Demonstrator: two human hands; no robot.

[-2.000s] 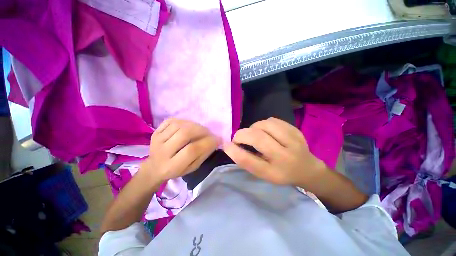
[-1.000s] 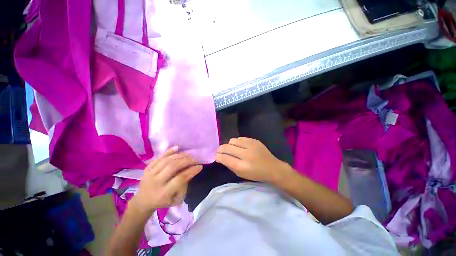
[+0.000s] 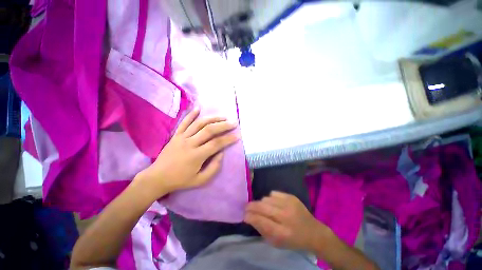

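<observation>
The garment panel [image 3: 211, 203], pale pink-lilac side up, runs from under the sewing machine head over the table's front edge towards my lap. Its right edge shows a narrow magenta strip. My left hand [image 3: 193, 153] lies flat on the panel with the fingers somewhat spread, below the needle area. My right hand [image 3: 280, 219] pinches the panel's lower right corner between thumb and fingers. The presser foot and needle [image 3: 223, 48] are over the panel's top part, brightly lit and partly blurred. A blue knob [image 3: 247, 58] is just right of them.
A magenta and pale heap [image 3: 68, 121] hangs at the left, with a pale flap [image 3: 142, 82] on it. The white table [image 3: 327, 100] carries a phone [image 3: 449, 79] on a beige tray at the right. More magenta pieces [image 3: 423, 195] lie below right of the table.
The view has shifted and the machine head now shows. My left hand has moved from the panel's lower edge up onto its surface. My right hand stays at the lower right corner.
</observation>
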